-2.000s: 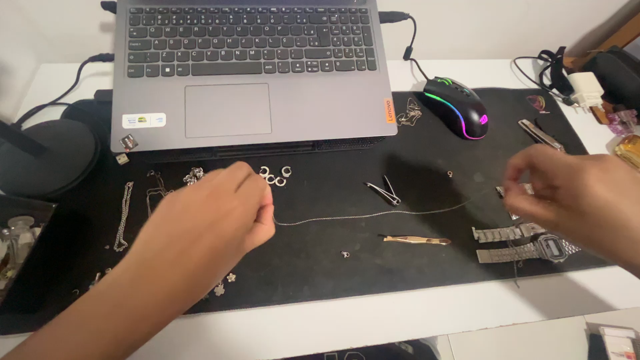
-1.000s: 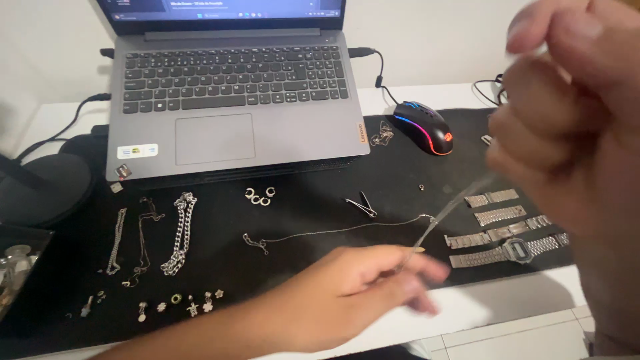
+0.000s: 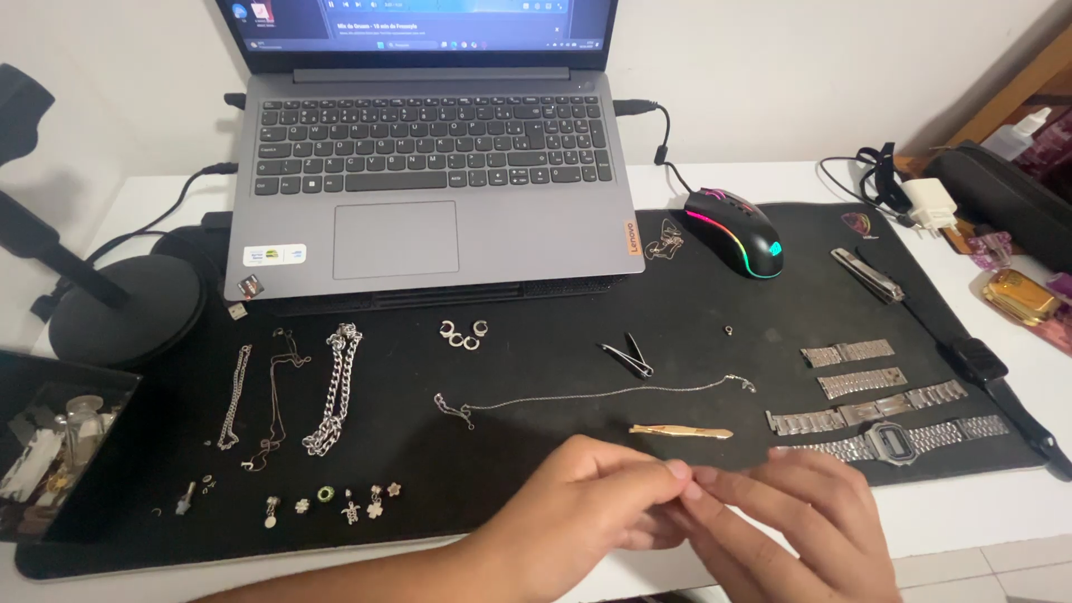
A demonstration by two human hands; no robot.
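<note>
My left hand (image 3: 586, 502) and my right hand (image 3: 791, 519) meet at the fingertips over the front edge of the mat. Whether anything is pinched between them cannot be seen. Just beyond them lie gold tweezers (image 3: 680, 431) and a thin silver chain (image 3: 586, 394), stretched sideways. Behind the chain rests an unfolded nail clipper (image 3: 628, 356). To the right are metal watch bands (image 3: 867, 406) and a silver digital watch (image 3: 889, 442). At left lie a thick silver chain (image 3: 335, 389), finer chains (image 3: 234, 398) and a row of small charms (image 3: 325, 494). Several hoop earrings (image 3: 463, 335) sit before the laptop.
An open laptop (image 3: 435, 167) stands at the back, with a lit mouse (image 3: 735, 233) beside it. A black stand base (image 3: 126, 310) and a dark-sided box (image 3: 100, 385) of small items occupy the left. A larger nail clipper (image 3: 867, 275) and smartwatch (image 3: 978, 358) lie at right.
My right hand has come down from its raised position, and both hands now touch at the fingertips. A clear strand visible between them one second ago no longer shows. The view has shifted.
</note>
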